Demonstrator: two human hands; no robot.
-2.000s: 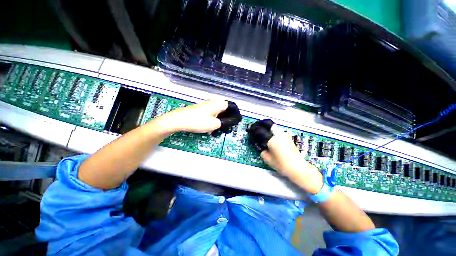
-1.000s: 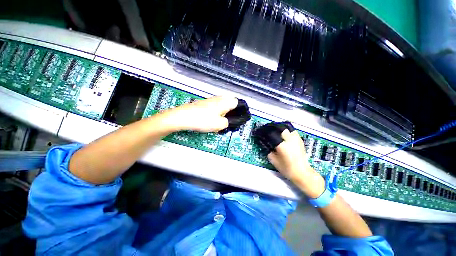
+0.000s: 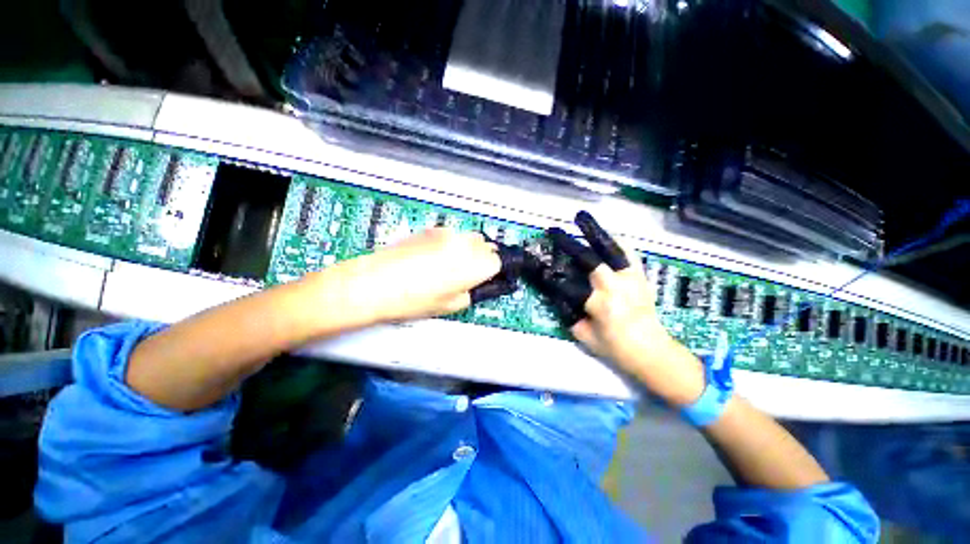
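Observation:
Green circuit boards lie end to end in a long row, with a dark gap left of my left forearm's hand. My left hand, with black finger cots, is over a board at the middle, fingers bent together. My right hand, also in black cots and with a light blue wrist strap, is just right of it, fingertips close to the left ones and one finger raised. Whether either hand holds a small component is hidden by the dark fingertips. Black blocks stand on the boards to the right.
White rail edges run along both sides of the boards. A shiny component tray with a grey-white sheet lies behind the rail. Stacked trays stand to its right. A blue coiled cord runs at the right.
My hands have come closer together over the board, and a right finger has lifted and spread from the others. The tray and sheet appear further left and higher in view.

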